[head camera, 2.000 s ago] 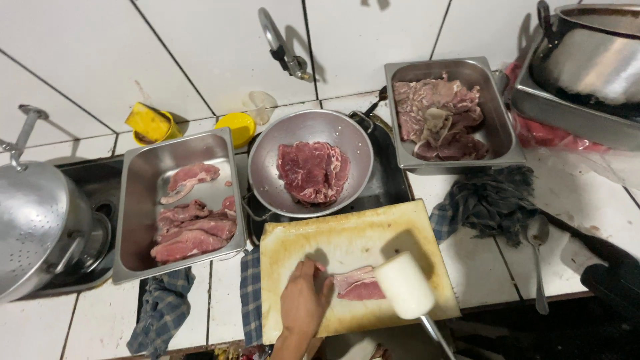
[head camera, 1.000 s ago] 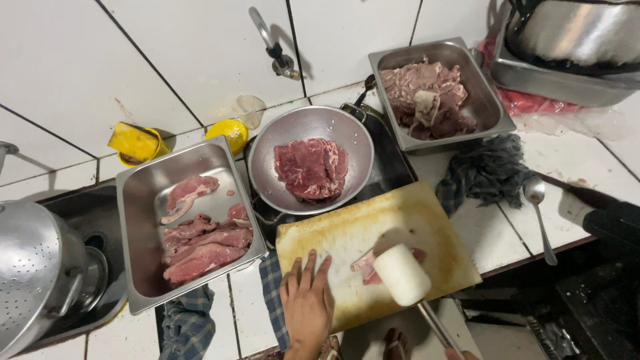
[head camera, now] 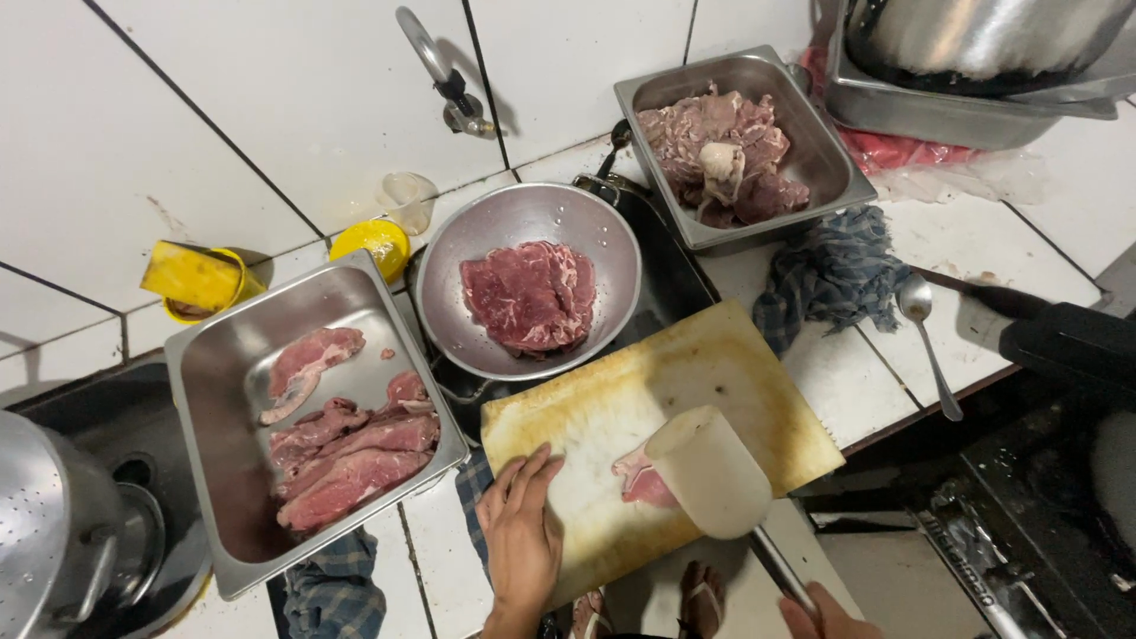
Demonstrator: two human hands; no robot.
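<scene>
A piece of raw meat [head camera: 641, 479] lies on the stained white cutting board [head camera: 603, 417], partly hidden by the white head of a meat mallet [head camera: 710, 470]. My right hand [head camera: 825, 612] grips the mallet's metal handle at the bottom edge of the view. Flat on the board's left edge rests my left hand [head camera: 524, 519], its fingers slightly apart and holding nothing. Behind the board, a round metal bowl [head camera: 435, 275] holds flattened red meat [head camera: 531, 297]. Raw meat slices [head camera: 355, 453] lie in the steel pan [head camera: 213, 444] at left.
Another steel pan of meat [head camera: 728, 151] stands at back right, beside a checked cloth [head camera: 834, 266] and a spoon [head camera: 927, 346]. A perforated pot [head camera: 44, 524] is at far left. Yellow containers [head camera: 200, 275] line the wall, below a faucet [head camera: 453, 89]. A large pot [head camera: 985, 40] stands at upper right.
Two seconds ago my left hand was closer to the meat; it now lies at the board's left edge. The cutting board has turned somewhat. The mallet stays over the meat.
</scene>
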